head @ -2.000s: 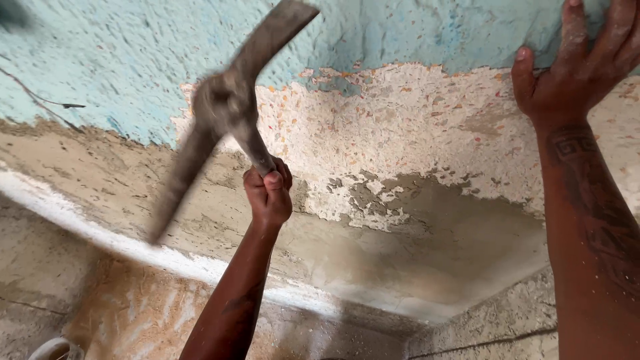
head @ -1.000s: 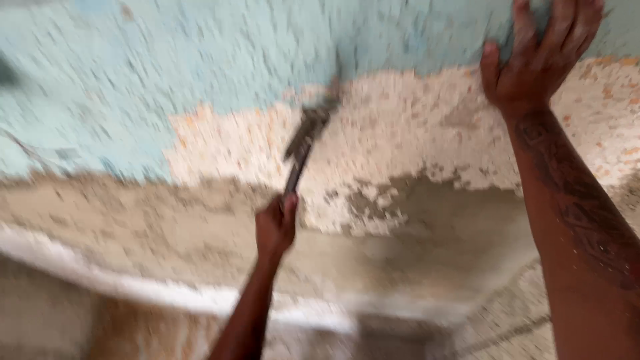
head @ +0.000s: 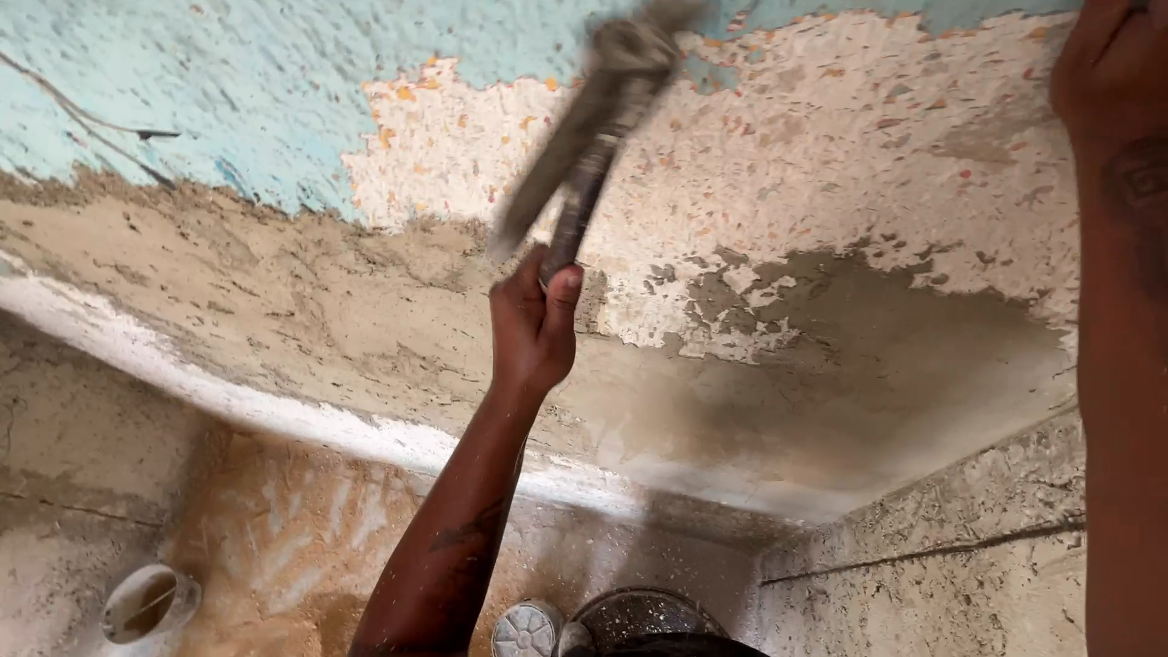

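A pickaxe with a metal double-ended head (head: 630,50) is in my left hand (head: 534,328), which is closed around its dark handle. The head, slightly blurred, is in front of the wall at the top centre, with one long end pointing down toward the hand. Beyond it the wall has light blue paint (head: 274,82), a chipped pinkish-white layer (head: 849,137) and bare grey-brown plaster (head: 876,365) lower down. My right hand (head: 1118,78) is at the upper right edge against the wall; its fingers are largely cut off by the frame.
Wires (head: 91,119) stick out of the wall at the upper left. A white plastic pipe or container opening (head: 151,602) lies at the lower left. Near the bottom centre are a round whitish lid (head: 526,631) and a dark round speckled object (head: 648,613). A rough side wall (head: 949,566) rises at the right.
The pickaxe has swung between frames: its head was nearer the wall's blue edge one second ago and is now higher in view. The right hand stays at the upper right.
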